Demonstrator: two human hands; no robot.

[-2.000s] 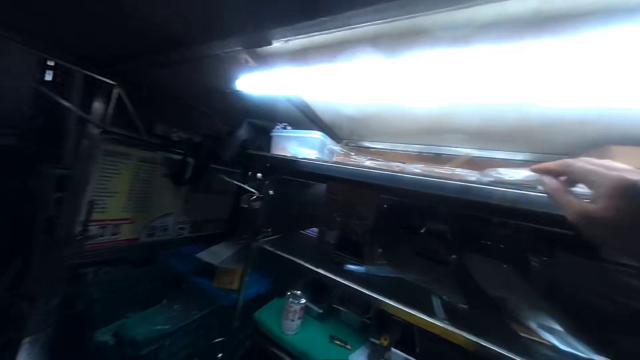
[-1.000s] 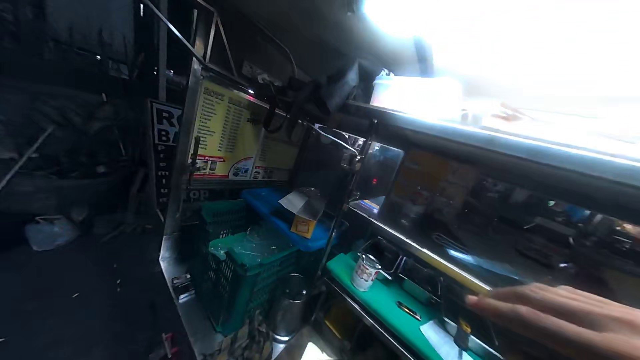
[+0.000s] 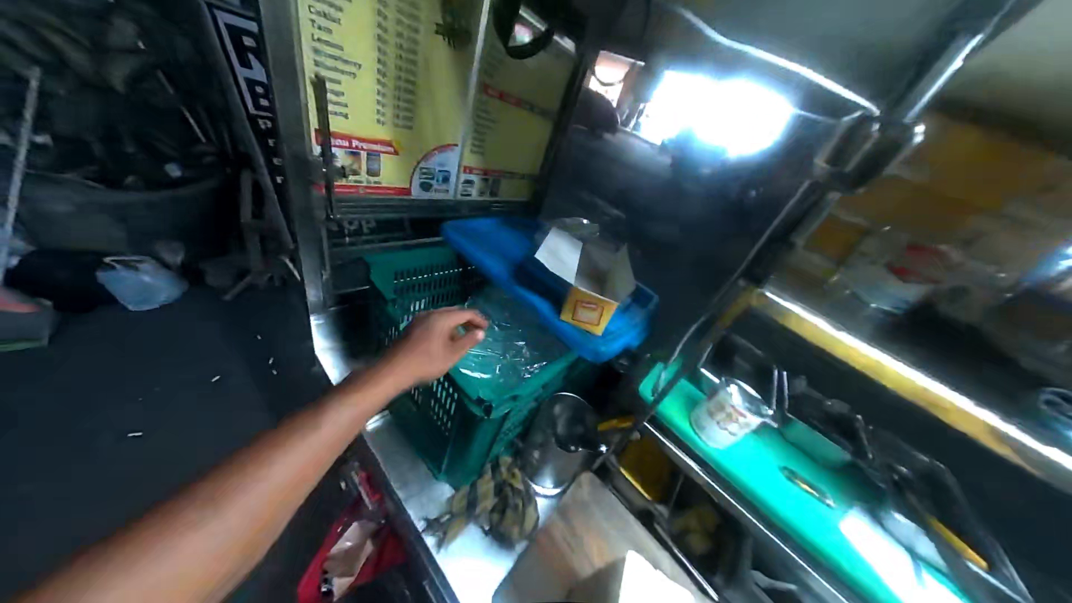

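Note:
My left hand (image 3: 440, 342) reaches in from the lower left, over the near side of a green plastic crate (image 3: 448, 410). Its fingers are loosely curled, with a gap at the thumb and nothing seen between them. Clear plastic bags (image 3: 507, 343) lie in the crate just right of the fingers; whether they touch cannot be told. Behind them a blue plastic tray (image 3: 494, 251) holds an opened yellow and white cardboard box (image 3: 590, 310). A metal canister (image 3: 557, 444) and a checked cloth (image 3: 494, 507) are beside the crate. My right hand is out of view.
A printed menu board (image 3: 377, 84) is behind the crate. At the right, a green shelf surface (image 3: 754, 477) bears a printed cup (image 3: 727, 414), under a metal-edged shelf (image 3: 879, 352). A wooden board (image 3: 569, 536) lies at the bottom; a red bag (image 3: 335, 544) is lower left.
The view has swung left and down to the crate. My left hand has come into view. My right hand, at the upper shelf and then lower right in the earlier frames, has left view.

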